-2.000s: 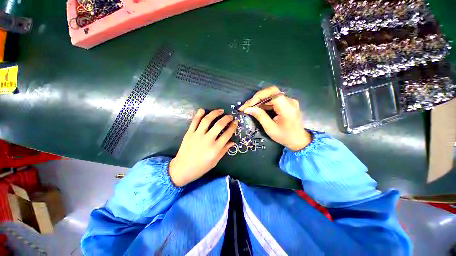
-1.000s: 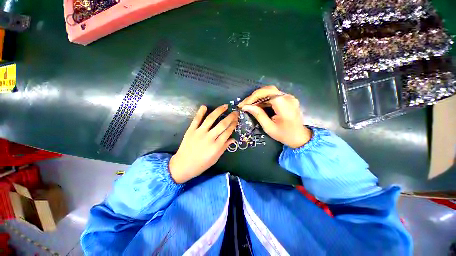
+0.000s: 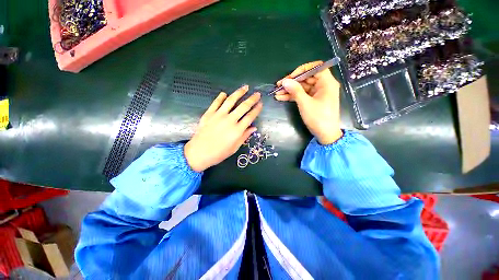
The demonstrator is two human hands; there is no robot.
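My right hand (image 3: pixel 315 98) holds metal tweezers (image 3: pixel 307 73) like a pen, tips pointing down-left just right of my left fingertips. Whether the tips grip anything is too small to tell. My left hand (image 3: pixel 224 128) lies palm down on the mat, fingers spread, its fingertips at the right end of a clear strip with rows of tiny dark pads (image 3: pixel 191 88). A small loose cluster of flex circuits with ring ends (image 3: pixel 256 152) lies below and right of my left hand. A second, longer pad strip (image 3: pixel 134 117) lies slanted at the left.
A blister tray (image 3: pixel 358 106) heaped with flex circuits stands at the upper right, beside a cardboard sheet (image 3: pixel 474 126). A pink compartment tray (image 3: pixel 74 61) with dark small parts is at the upper left. A yellow label (image 3: pixel 4 114) shows at the left edge. Red crates and cardboard boxes are on the floor.
My right hand and the tweezers have moved up, away from the flex circuit cluster. My left hand has moved up onto the end of the upper pad strip. The view has shifted slightly.
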